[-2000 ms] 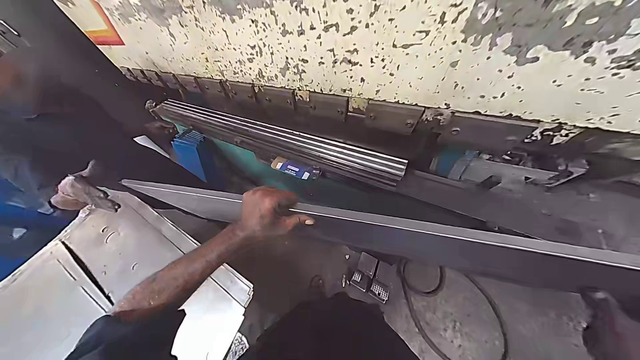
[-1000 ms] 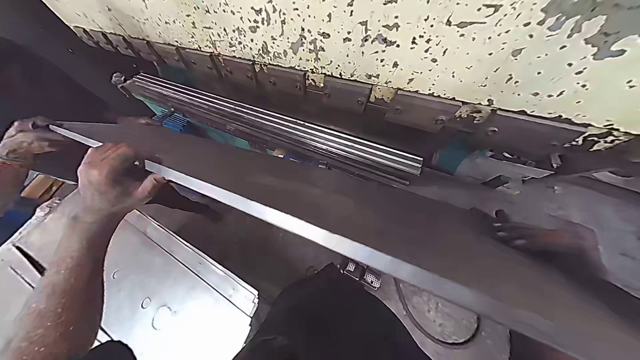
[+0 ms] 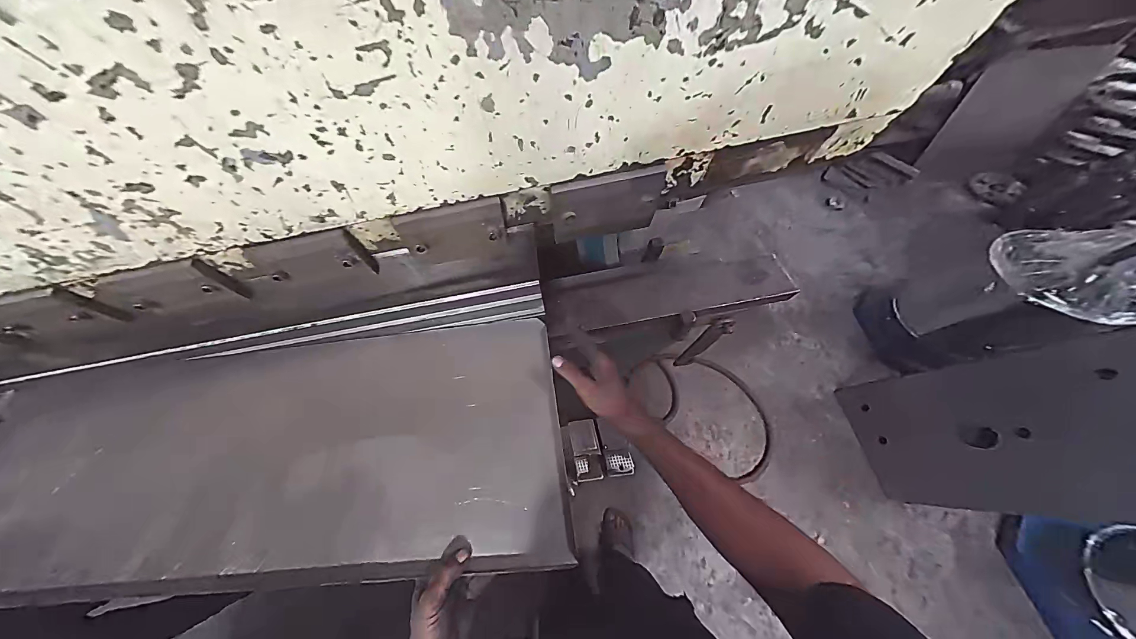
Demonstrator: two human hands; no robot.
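A long grey sheet-metal panel (image 3: 293,461) with folded edges lies flat across the left and middle, its far edge against the ridged metal die (image 3: 399,324) of a press brake. My left hand (image 3: 439,590) grips the panel's near edge close to its right end, thumb on top and the other fingers hidden below. At the panel's right end is my right hand (image 3: 599,386), fingers apart, its thumb tip at or touching the end edge near the far corner. Above the die hangs a row of bolted upper tool clamps (image 3: 453,240).
The press's chipped cream ram (image 3: 355,115) spans the top. Right of the die a metal ledge (image 3: 674,288) juts out. Foot pedals (image 3: 599,457) and a looped cable (image 3: 763,444) are on the concrete floor. A drilled metal plate (image 3: 985,426) stands at the right, above a blue object (image 3: 1052,568).
The view has swung to the right end of the press. The panel, earlier held tilted before the die, now lies against it. My right hand has moved from the panel's face to its end.
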